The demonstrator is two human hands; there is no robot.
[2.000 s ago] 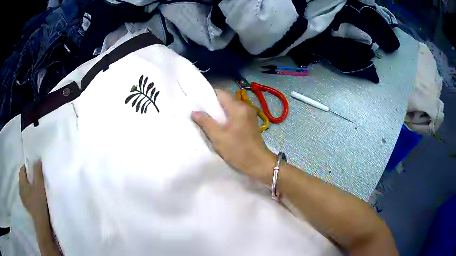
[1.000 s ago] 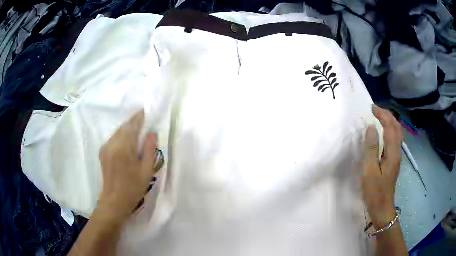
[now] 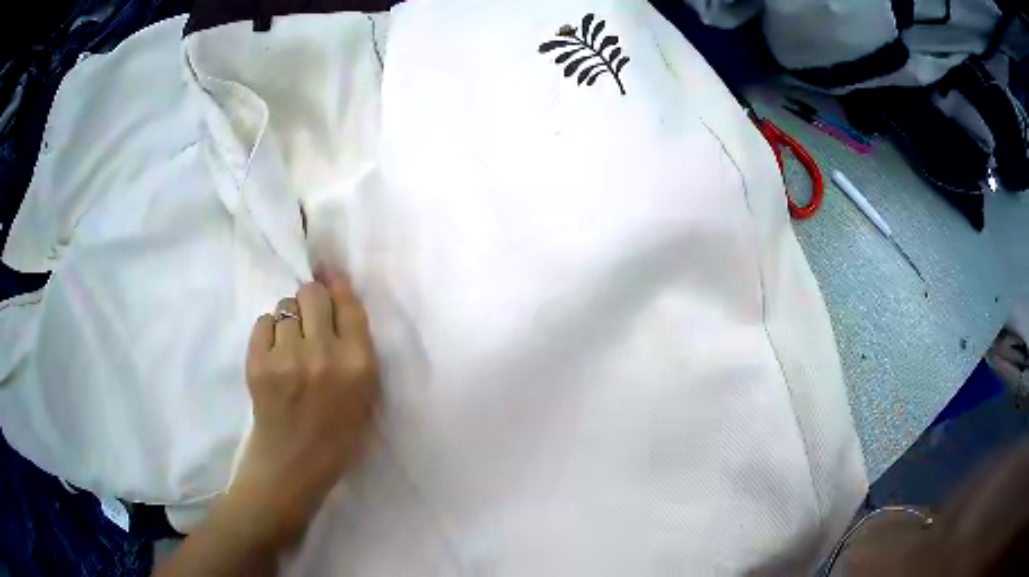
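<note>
White trousers (image 3: 587,304) lie spread over the table, with a black leaf print at the top and part of a dark waistband (image 3: 282,9) at the upper edge. My left hand (image 3: 314,372), with a ring on a finger, grips a fold of the white cloth left of centre. My right hand (image 3: 959,524) is blurred and cut off at the lower right corner; a bracelet shows at its wrist, and its fingers cannot be made out.
Red-handled scissors (image 3: 803,175) lie partly under the cloth. A white pointed tool (image 3: 863,203) and thin pink and blue sticks (image 3: 833,126) lie on the speckled table (image 3: 891,361). Navy-and-white garments (image 3: 835,40) are heaped behind. Another white piece (image 3: 113,338) lies at the left, over dark blue cloth.
The trousers' leaf print and waistband have moved up and left in view. My left hand has closed on a fold. My right hand has left the right edge and moved to the lower right corner.
</note>
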